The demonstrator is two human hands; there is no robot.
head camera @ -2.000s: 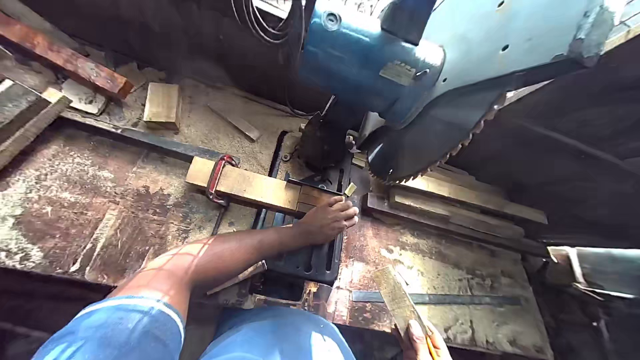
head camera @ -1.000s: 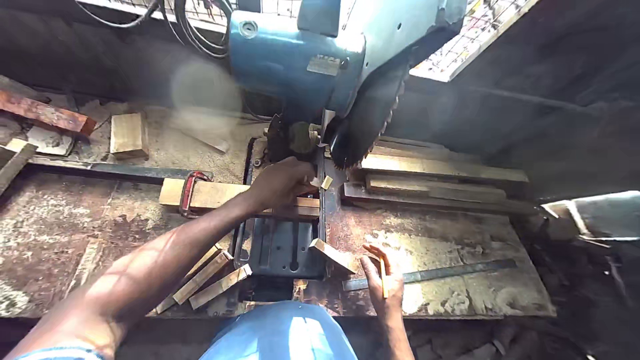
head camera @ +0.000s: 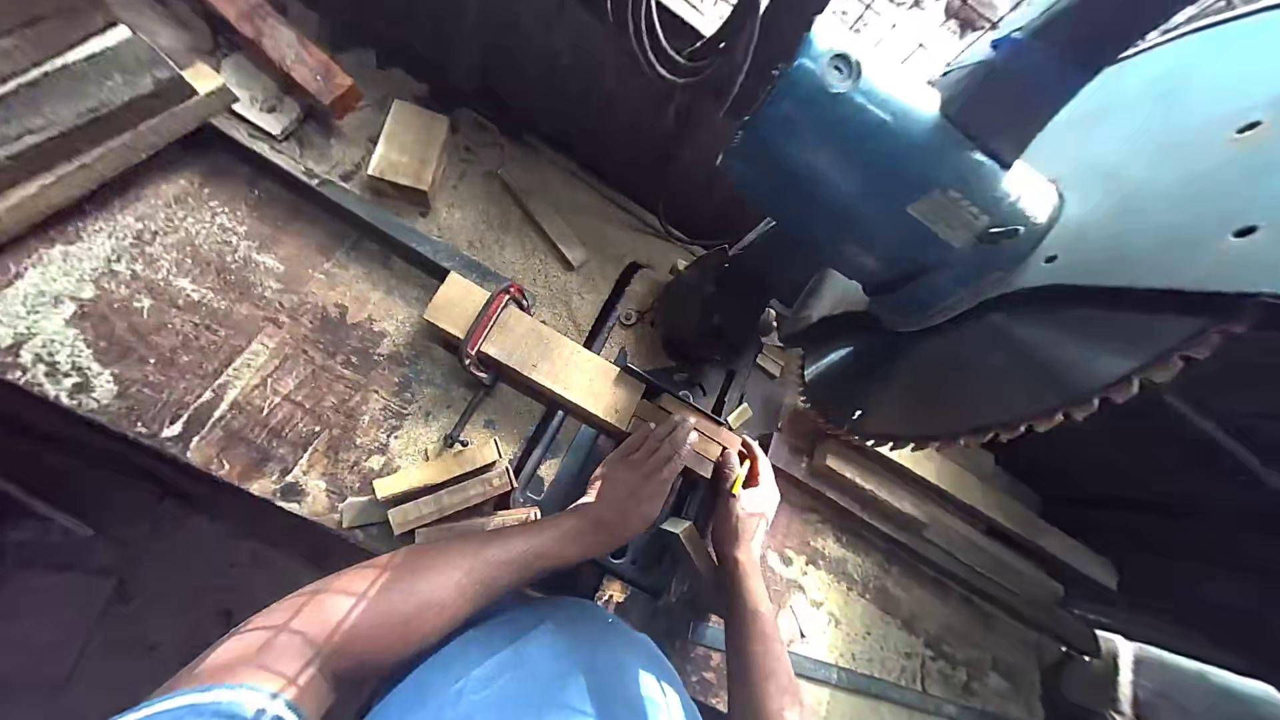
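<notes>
My left hand (head camera: 640,475) presses with spread fingers on short wooden blocks (head camera: 705,435) lying side by side on the saw's base. At their right end is my right hand (head camera: 745,500), its fingers curled against them and a yellow pencil-like stick (head camera: 740,478) between the fingers. Beyond the blocks' left end, a longer wooden block (head camera: 560,365) is held by a red C-clamp (head camera: 490,325). The toothed circular blade (head camera: 1000,370) of the chop saw, under its blue motor (head camera: 890,170), stands raised to the right of my hands.
Several cut wood pieces (head camera: 450,485) lie left of the saw base. Another block (head camera: 685,540) sits near my right wrist. Long wooden strips (head camera: 950,520) lie at the right, near a flat metal bar (head camera: 860,680). A wood block (head camera: 408,150) and sawdust are at the back left.
My right hand has moved from the bench's right side to the blocks. My left hand, a second ago further back near the blade, now lies flat on them. The view has turned.
</notes>
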